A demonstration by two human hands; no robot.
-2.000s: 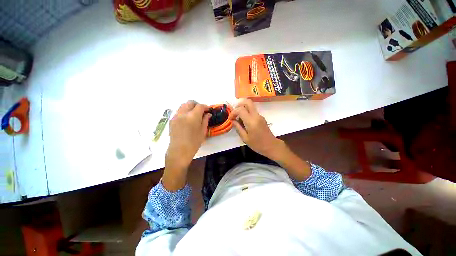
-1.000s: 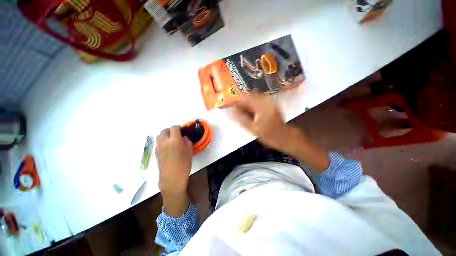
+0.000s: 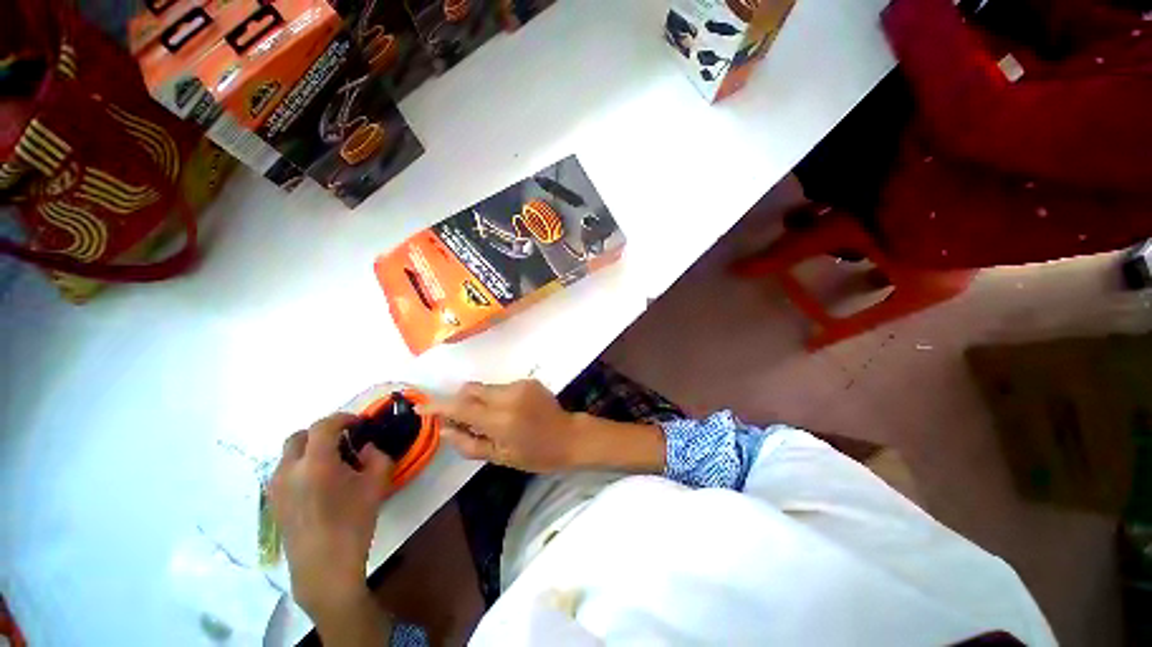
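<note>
A coiled orange cord (image 3: 421, 458) lies near the table's front edge with a black end plug (image 3: 389, 427) inside its loop. My left hand (image 3: 326, 495) is on the coil's left side, its fingers holding the coil and the black plug. My right hand (image 3: 503, 423) is at the coil's right side, its fingertips blurred at the loop; whether they grip it cannot be told. A printed carton (image 3: 505, 257) with an orange end and a dark face lies flat behind my hands.
The utility knife (image 3: 268, 521) lies left of my left hand, partly hidden. Orange-topped cartons (image 3: 272, 63) stand at the back left beside a red and gold bag (image 3: 95, 164). Another carton (image 3: 720, 44) stands at the back. A person in red (image 3: 1023, 139) is at the right near a red stool (image 3: 840, 284).
The view has turned right. My right hand has come from near the carton back to the coil. My left hand has stayed on the coil.
</note>
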